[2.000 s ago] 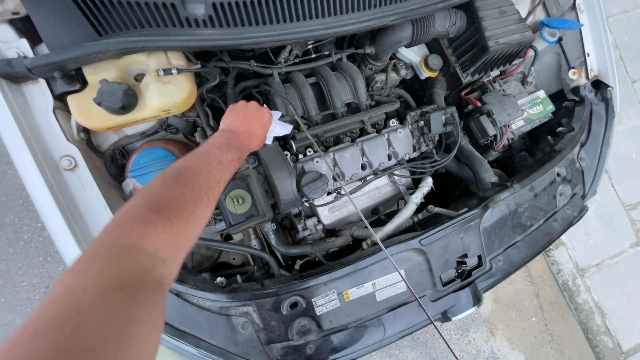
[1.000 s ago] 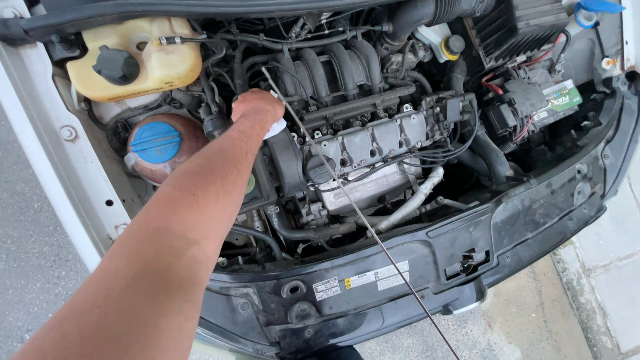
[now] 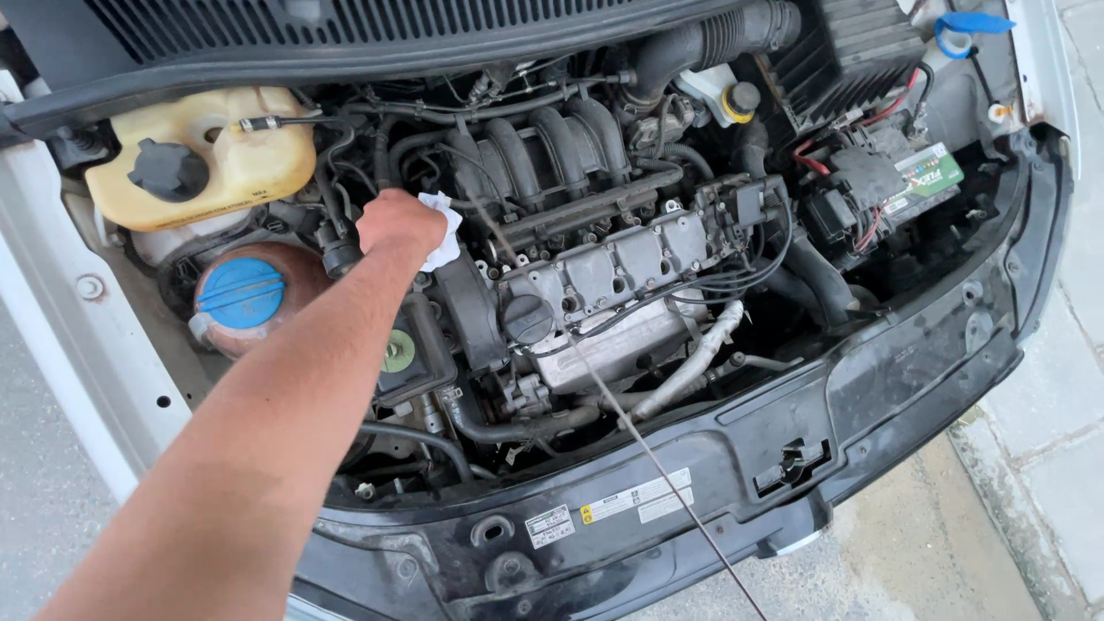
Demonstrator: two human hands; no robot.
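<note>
My left hand (image 3: 398,226) is closed on a crumpled white cloth or paper (image 3: 442,231), over the engine bay beside the ribbed intake manifold (image 3: 539,151). The forearm comes in from the lower left. A long thin metal rod (image 3: 642,444) slants over the engine, from the bottom edge up to near the manifold; whether anything holds its lower end is out of view. Below and right of the hand are the black oil filler cap (image 3: 528,319) and the metal valve cover (image 3: 614,263). My right hand is not in view.
Left of the hand stand a yellowed plastic reservoir (image 3: 250,164) with a black cap and a coolant tank with a blue cap (image 3: 240,293). The battery (image 3: 923,181) and a blue-topped filler (image 3: 956,39) are at right. The black front panel (image 3: 690,535) runs across the bottom.
The forearm has shifted right, off the blue coolant cap it partly covered two seconds ago. The left hand stays by the manifold with the white cloth or paper, more of which shows now.
</note>
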